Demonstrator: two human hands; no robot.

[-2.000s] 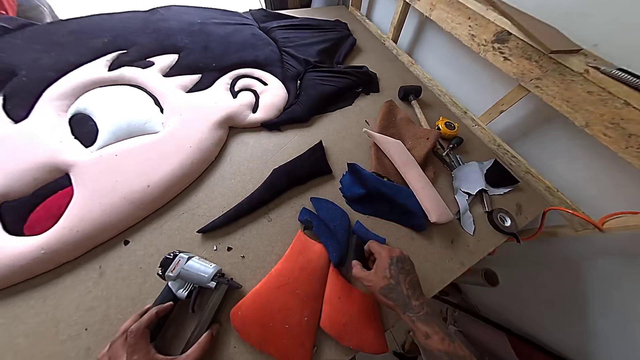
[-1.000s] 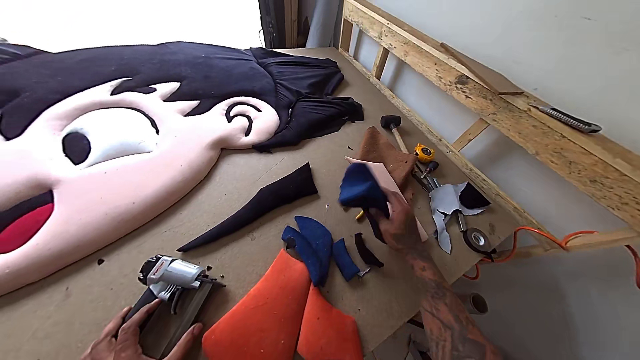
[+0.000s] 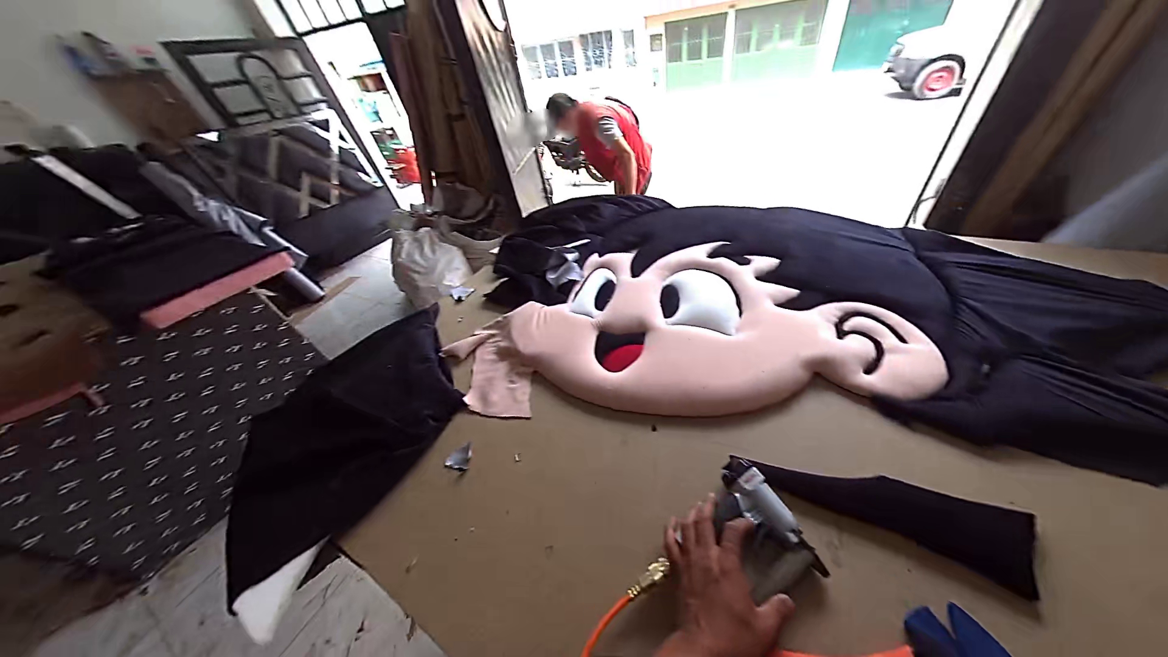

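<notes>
My left hand (image 3: 716,584) lies on the pneumatic staple gun (image 3: 771,516), fingers spread over its handle; whether they close around it is unclear. An orange air hose (image 3: 610,620) with a brass fitting joins the gun at the left. My right hand is out of view. Just right of the gun lies a long black fabric-covered piece (image 3: 912,520). Beyond them rests a large padded cartoon face (image 3: 693,374) in pink fabric with black fabric hair (image 3: 803,242). Blue padded pieces (image 3: 949,631) and an orange edge show at the bottom.
Black fabric (image 3: 356,429) hangs over the left edge of the brown work table (image 3: 511,547). Pink fabric scraps (image 3: 500,379) lie beside the face. A person in red (image 3: 616,141) bends near the doorway beyond the table. A white plastic bag (image 3: 427,265) stands on the floor.
The view has swung far to the left. My right hand, which held a blue piece one second ago, is out of view. My left hand stays at the staple gun.
</notes>
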